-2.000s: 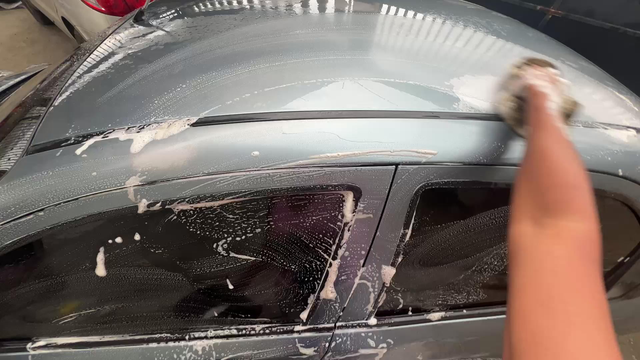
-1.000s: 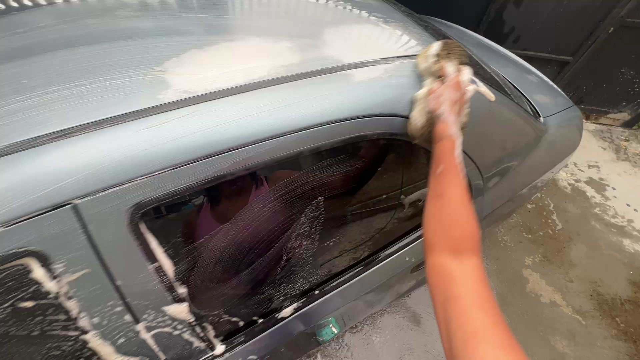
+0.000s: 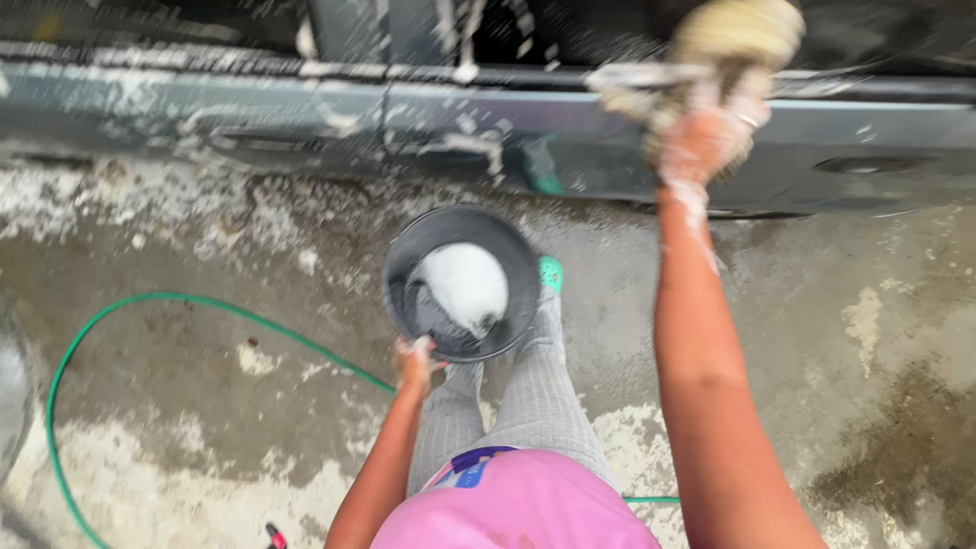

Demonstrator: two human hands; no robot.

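Note:
My right hand (image 3: 705, 141), soapy and blurred, grips a yellowish wash mitt or cloth (image 3: 732, 38) against the side of a grey car, around the window's lower edge. Streaks of foam run over the car door (image 3: 610, 145) and the dark window glass. Down by my legs, my left hand (image 3: 414, 362) holds the rim of a round black basin (image 3: 526, 305). White suds (image 3: 465, 286) float on the liquid inside it.
A green hose (image 3: 221, 303) curves over the wet, foam-spotted concrete floor (image 3: 305, 412) at left. Part of a round grey container (image 3: 11, 381) shows at the left edge. A green clog (image 3: 550, 273) is beside the basin.
The mitt in my right hand has moved from the roof edge down to the door and window edge. The view has tilted down, bringing my left hand and the basin into sight.

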